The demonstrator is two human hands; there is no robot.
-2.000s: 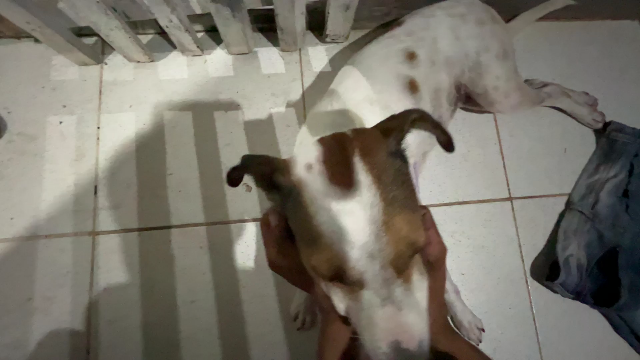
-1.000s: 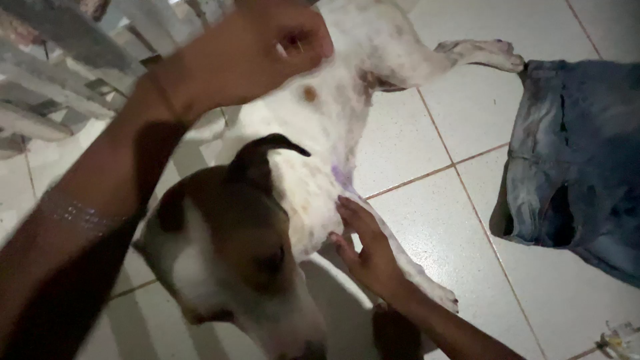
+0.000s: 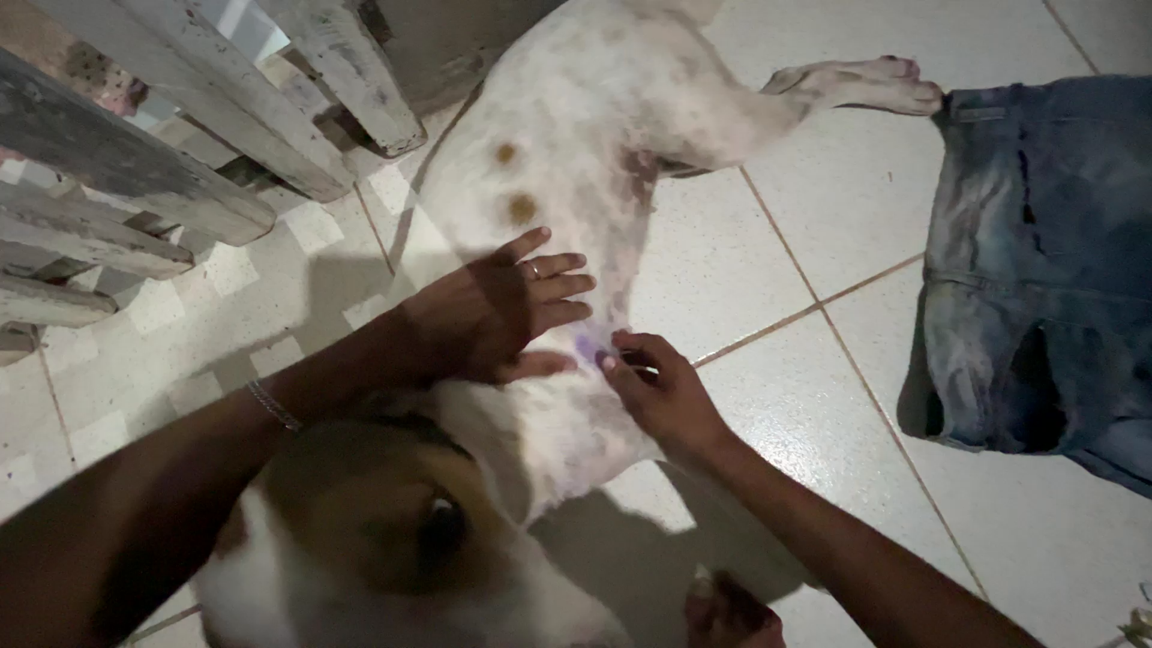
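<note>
A white dog with brown patches [image 3: 540, 117] lies on the tiled floor, its brown and white head [image 3: 378, 531] close to the camera at the bottom. My left hand [image 3: 504, 315], with a ring and a chain bracelet at the wrist, rests on the dog's side with fingers spread. Beside it, my right hand [image 3: 661, 387] has its thumb and index finger close together at a purple-stained spot [image 3: 589, 346] on the dog's coat. Whether a fold of skin is pinched between them cannot be told.
White-painted wooden slats [image 3: 225, 99] stand at the upper left, close to the dog's back. Worn denim garment [image 3: 1044, 270] lies on the tiles at the right, touching the dog's hind paw [image 3: 886, 85]. Part of a foot [image 3: 733, 612] shows at the bottom edge.
Both hands have left the dog's head, which they held two seconds ago. My left hand has come down from above onto the dog's side. The view has shifted and turned.
</note>
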